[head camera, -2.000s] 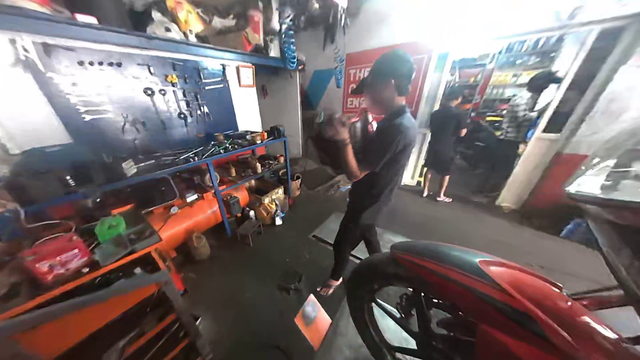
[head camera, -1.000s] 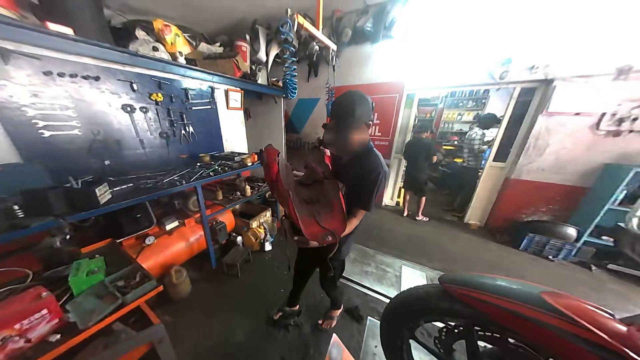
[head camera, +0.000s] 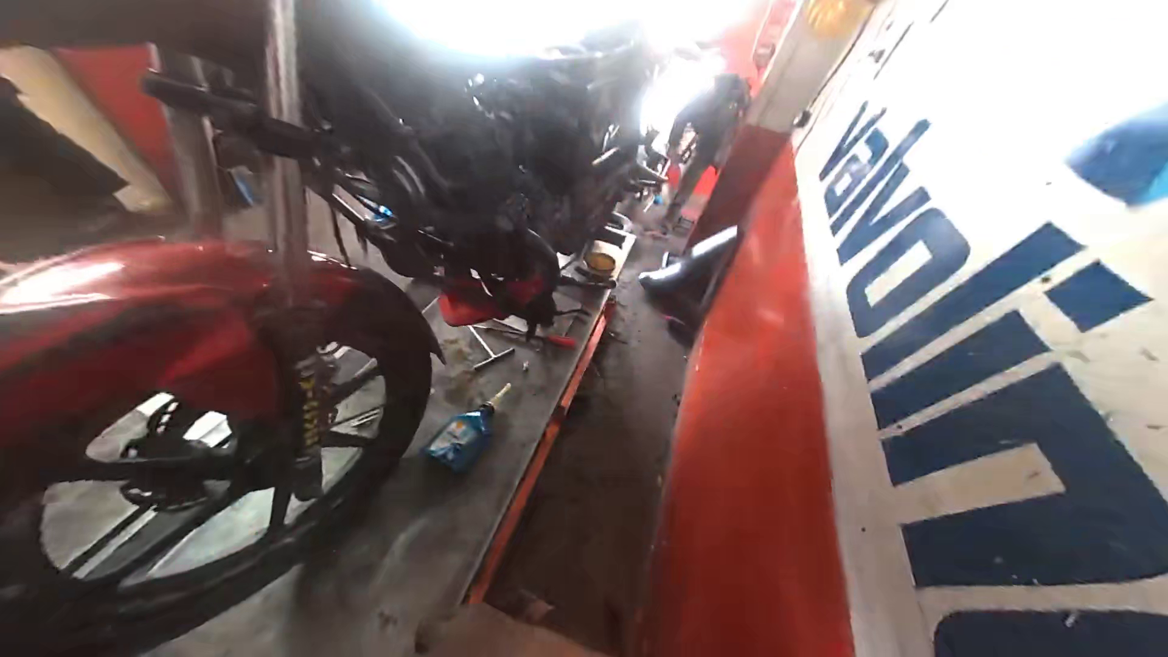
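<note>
Neither my left hand nor my right hand is in the head view. A motorcycle with a red front fender (head camera: 182,315) and a black front wheel (head camera: 401,365) stands at the left on a grey lift platform (head camera: 401,557). Beside the wheel a blue plastic oil bottle (head camera: 459,440) with a pale spout lies on the platform. Further back, a red object (head camera: 493,301) and a red-handled tool (head camera: 558,341) are under the dark engine area (head camera: 511,164). A small bowl with yellowish contents (head camera: 599,264) is near the platform's far edge.
An orange edge strip (head camera: 538,438) runs along the platform. To its right are a narrow strip of dark floor (head camera: 593,484) and a red and white wall (head camera: 757,438) with large blue lettering. A dark panel (head camera: 693,274) leans against the wall. Another person (head camera: 707,128) is at the far end.
The view has swung far round to the motorcycle's other side and the lettered wall. The person who held a red motorcycle part a second ago is out of view.
</note>
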